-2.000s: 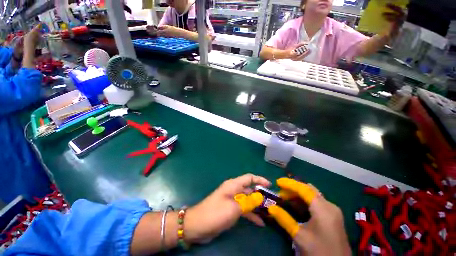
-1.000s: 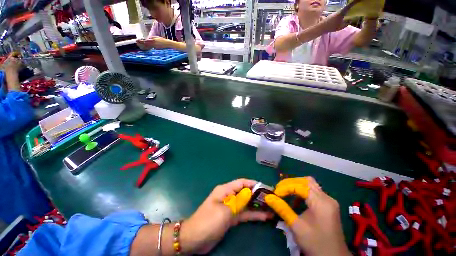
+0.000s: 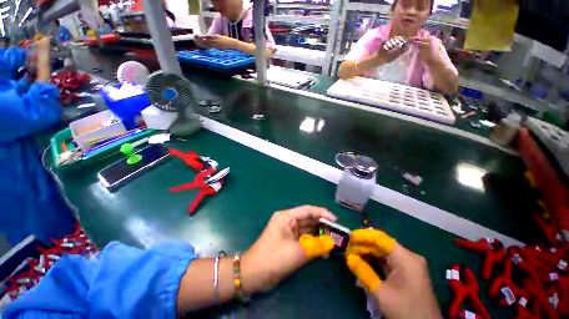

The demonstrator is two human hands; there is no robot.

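A small dark electronic unit [image 3: 339, 237] with a silvery edge and a pale label is held just above the green bench mat, low in the centre. My left hand [image 3: 290, 240] grips its left side, with a yellow finger cot on its face. My right hand [image 3: 390, 268], with yellow cots on its fingertips, is at the unit's right edge; whether it grips or only touches is unclear. A thin whitish strip, perhaps a wipe [image 3: 372, 305], hangs below my right hand, partly hidden by it.
An open-lidded bottle [image 3: 356, 184] stands ahead. Red clamps lie at centre-left [image 3: 203, 180] and heaped at right [image 3: 499, 280]. A phone [image 3: 134, 167], green tray [image 3: 61, 149] and fan [image 3: 170, 93] are at left. A person in pink sits opposite, behind a white tray [image 3: 393, 99].
The unit has been turned between my fingers, and its pale label faces up more clearly. My right fingers have shifted to its right edge. The person opposite has lowered their raised arm.
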